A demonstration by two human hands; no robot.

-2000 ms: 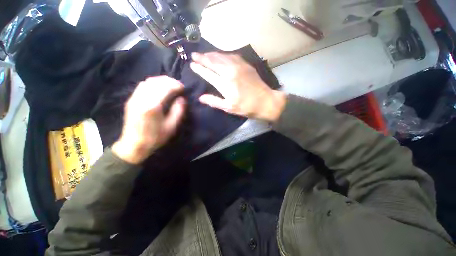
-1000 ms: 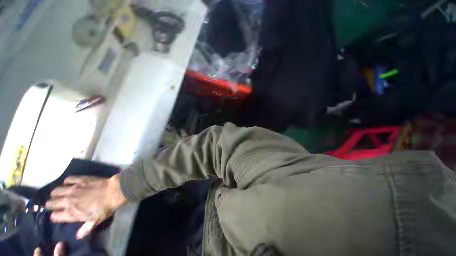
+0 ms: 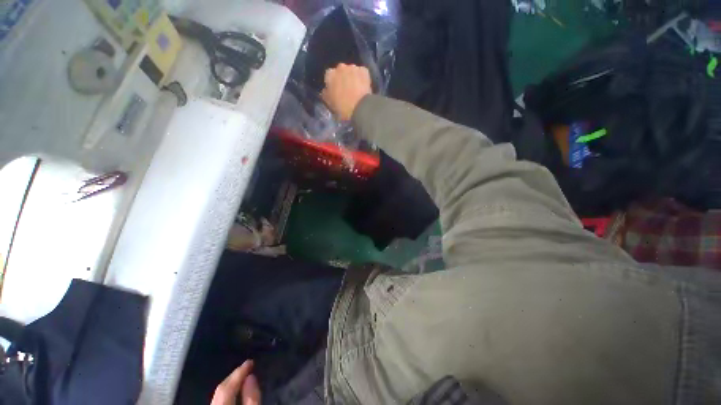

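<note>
My right hand is at the clear plastic bag, with its fingers curled and partly hidden. Dark cloth shows in the bag beyond the hand; whether the hand grips it or the bag cannot be told. My left hand is cut off by the bottom edge. Only its fingertips show, slightly apart with nothing visible between them. The dark navy garment piece lies on the machine bed at lower left, with no hand on it. Small metal parts show at its left, by the picture's edge.
Thread snips lie on the bed. Black-handled scissors lie at the table's far end, near a yellow-and-white object. A red basket is under the bag. Dark cloth heaps and plaid cloth are at right.
The view has swung right. My right hand has left the garment piece at the machine and moved out to the plastic bag. My left hand has come off the garment piece.
</note>
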